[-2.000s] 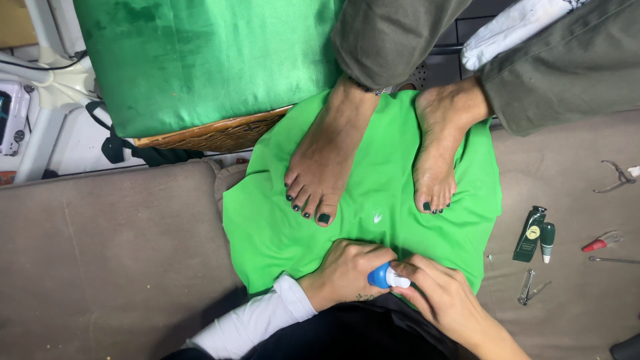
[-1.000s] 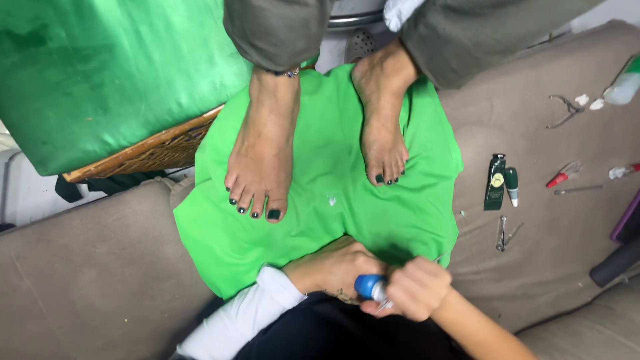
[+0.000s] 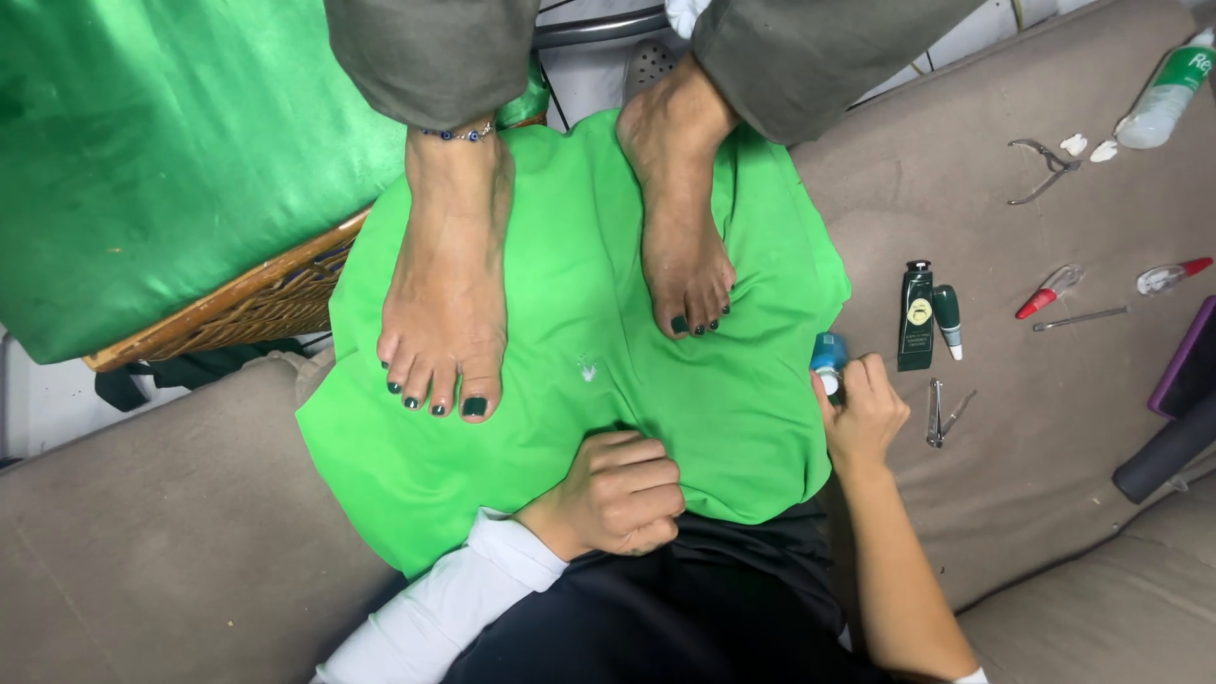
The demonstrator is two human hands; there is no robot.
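Two bare feet of another person, the larger-looking left one (image 3: 446, 285) and the right one (image 3: 684, 237), rest on a green cloth (image 3: 570, 456) over my lap. Their toenails are painted dark green. Below them, my left hand (image 3: 622, 494) lies curled on the cloth's lower edge; whether anything is inside its fingers cannot be seen. At the right edge of the cloth, my right hand (image 3: 864, 408) has its fingers on a small blue bottle (image 3: 828, 356) with a white cap. A dark green tube (image 3: 917, 318) and a dark green polish bottle (image 3: 947, 318) lie just beyond it.
Nail clippers (image 3: 938, 418), cuticle nippers (image 3: 1050, 171), a metal tool (image 3: 1081, 318), red-tipped items (image 3: 1049, 292) and a plastic bottle (image 3: 1167, 95) lie on the brown couch (image 3: 836, 218). A purple-edged device (image 3: 1187, 361) is at far right. A green cushion (image 3: 171, 161) on wicker stands upper left.
My hands were together around the blue bottle over my lap. The right hand has carried it rightward to the cloth's edge, while the left remains near the lap, now apart from it.
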